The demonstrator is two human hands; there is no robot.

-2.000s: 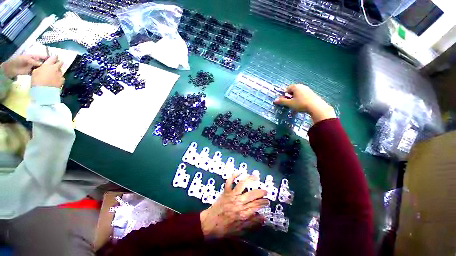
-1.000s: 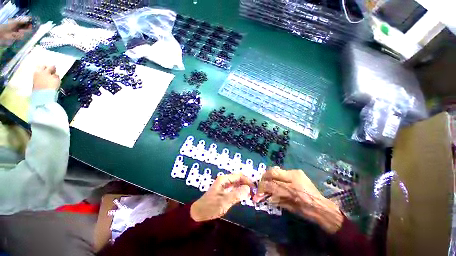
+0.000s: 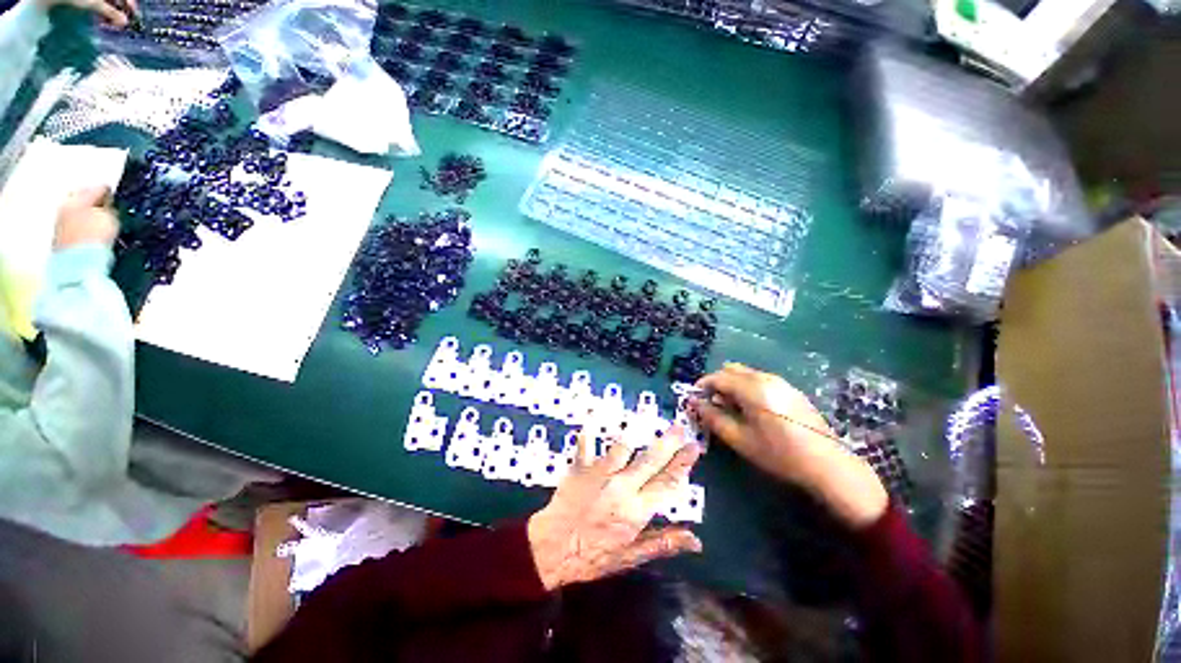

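Observation:
White keyhole-shaped plates [image 3: 482, 374] lie in two rows near the table's front edge. My left hand [image 3: 615, 508] lies flat, fingers somewhat spread, over the right part of these rows and hides some plates. My right hand [image 3: 793, 438] is at the right end of the upper row. Its thumb and fingertips come together at a white plate [image 3: 685, 399]; whether they grip it or a tiny part is too small to tell. Small black parts [image 3: 589, 311] lie in rows just beyond the white plates.
A clear ribbed tray [image 3: 667, 233] lies beyond the black rows. A heap of dark parts [image 3: 408, 275] is left of them. A white sheet [image 3: 246, 304], dark parts and another person's sleeve [image 3: 80, 389] are at left. Plastic bags [image 3: 965, 253] and a large cardboard box [image 3: 1081, 453] stand right.
My right hand went from the clear tray to meet my left hand over the plates, then parted to the upper row's right end. My left hand has flattened onto the rows. The view has shifted.

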